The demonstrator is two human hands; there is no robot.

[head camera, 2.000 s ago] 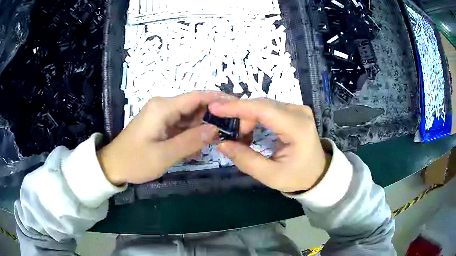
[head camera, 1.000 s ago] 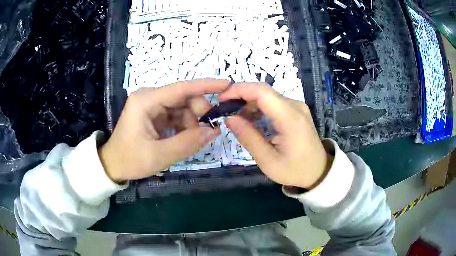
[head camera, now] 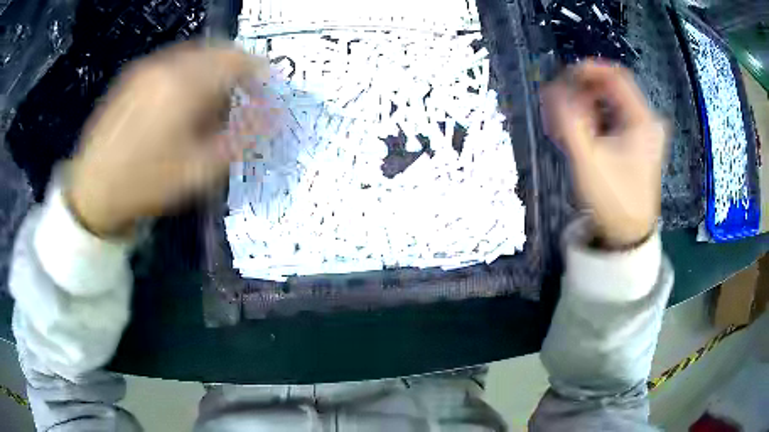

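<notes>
My left hand [head camera: 164,135] is bare and blurred, above the gap between the heap of black housings [head camera: 51,105] and the centre tray. Whether it holds anything cannot be made out. My right hand [head camera: 611,143] is bare and blurred over the right tray, its fingers curled near the tray's inner rim. Whether a piece is in its fingers cannot be told. The pile of white strips [head camera: 337,211] fills the centre tray [head camera: 379,297], with a small dark patch of tray showing through. A smaller heap of black pieces [head camera: 582,29] lies at the far end of the right tray.
A blue-edged tray [head camera: 734,228] with white strips stands at the far right. The dark green bench edge [head camera: 354,350] curves in front of me. Clear plastic [head camera: 25,34] lies at the far left. Cardboard [head camera: 742,291] and yellow-black cord [head camera: 700,359] show below right.
My hands were together over the centre tray with a black housing between them. They have parted, the left moving left and up, the right moving right over the right tray.
</notes>
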